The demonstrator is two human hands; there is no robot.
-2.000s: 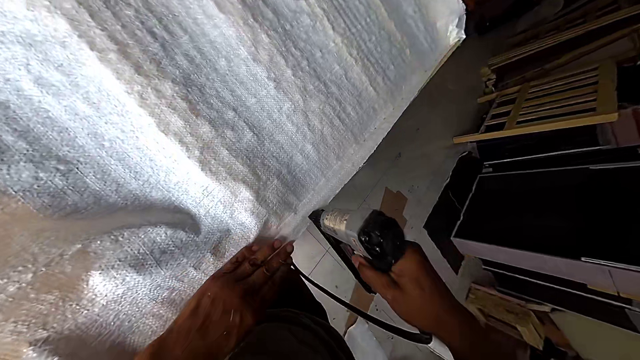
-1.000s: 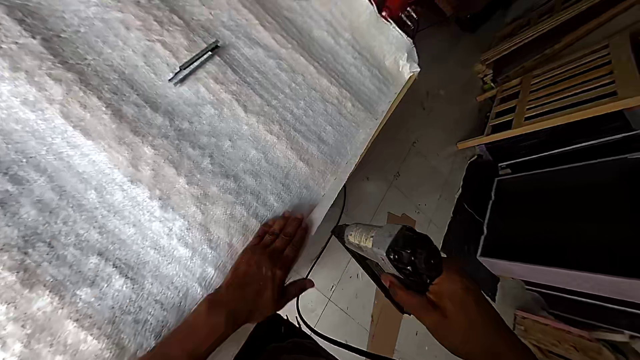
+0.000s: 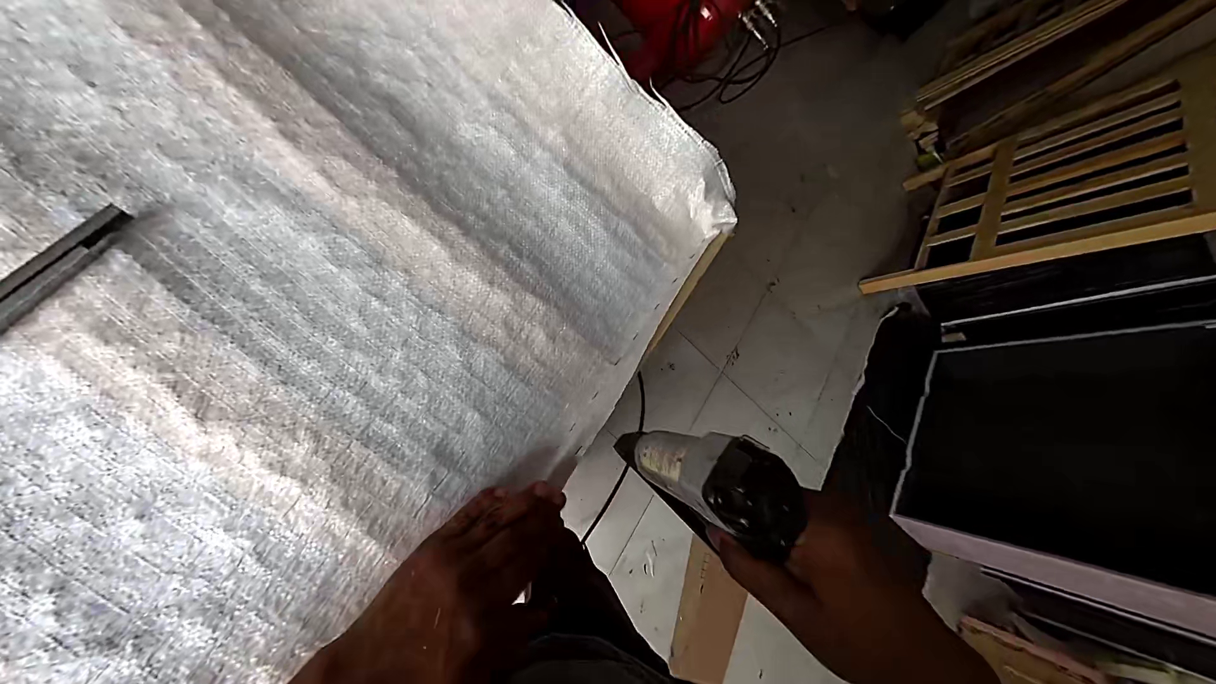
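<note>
My right hand (image 3: 807, 570) grips a pneumatic staple gun (image 3: 712, 484), its nose pointing left, a short way off the edge of a large panel. Silvery-white woven fabric (image 3: 380, 285) covers the panel, with a row of staples along its right edge and bare wood (image 3: 689, 294) showing beneath near the far corner. My left hand (image 3: 484, 551) has its fingertips on the fabric at that edge, where they seem to pinch it. On the fabric at far left lies a strip of dark grey staples (image 3: 62, 261).
A slatted wooden frame (image 3: 1092, 171) rests at right above black-covered boxy furniture frames (image 3: 1054, 446). Cardboard (image 3: 708, 608) lies on the tiled floor (image 3: 760, 380). A dark hose (image 3: 617, 499) runs beside the panel; a red machine (image 3: 679, 38) with coiled cables stands at the top.
The staple strip, out of view two seconds ago, now shows at left. My left hand's spread fingers have drawn together at the edge. The staple gun remains in my right hand.
</note>
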